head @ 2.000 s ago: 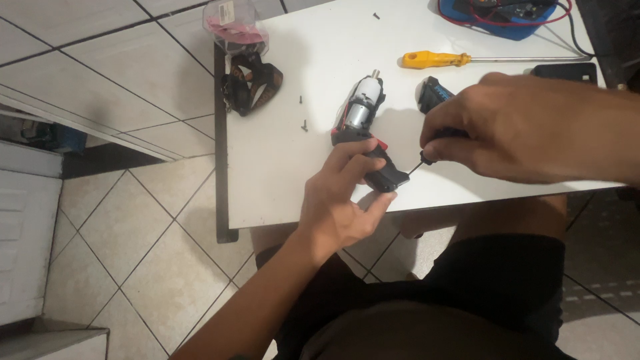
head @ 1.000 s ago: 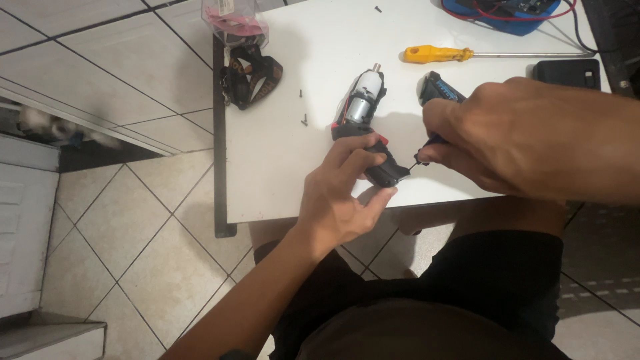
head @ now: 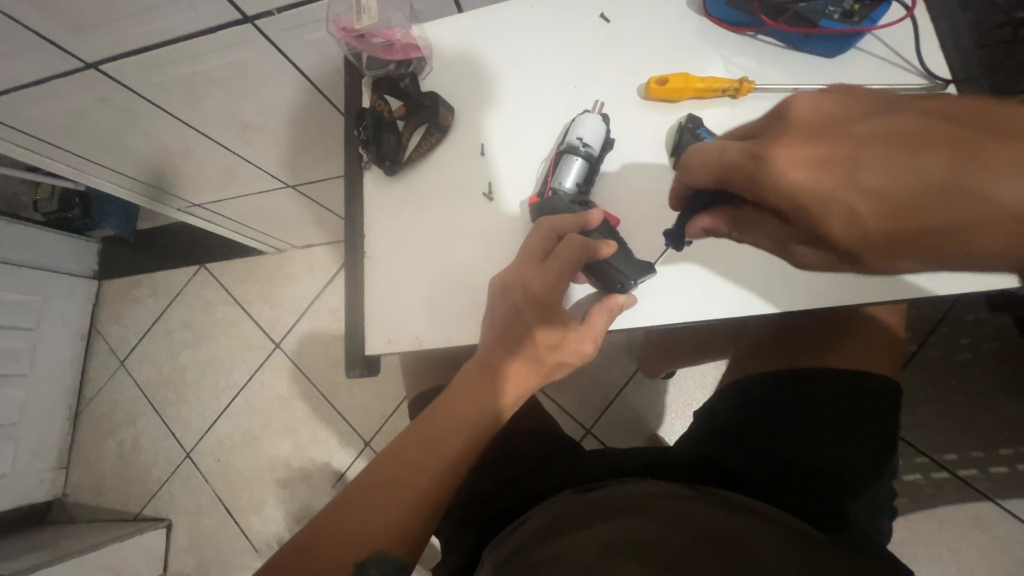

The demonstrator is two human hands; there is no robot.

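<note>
My left hand [head: 552, 296] grips the black handle of a partly opened cordless screwdriver [head: 620, 260] on the white tabletop. Its silver motor [head: 570, 174] and white gearbox [head: 588, 132] lie exposed, with a red wire alongside. My right hand [head: 768, 184] holds a small screwdriver with a dark blue handle [head: 678, 234]; its thin shaft reaches the handle's lower end. Whether the tip sits in a screw cannot be told. A black and blue object [head: 691, 136] lies just beyond my right fingers, partly hidden. Small screws [head: 488, 192] rest left of the tool.
A yellow-handled screwdriver [head: 698, 86] lies across the table's far side. A blue device with red and black cables [head: 824, 36] stands at the back right. Far left are a strap [head: 416, 124] and a clear container with pink contents [head: 382, 40]. Another screw [head: 605, 17] lies near the back.
</note>
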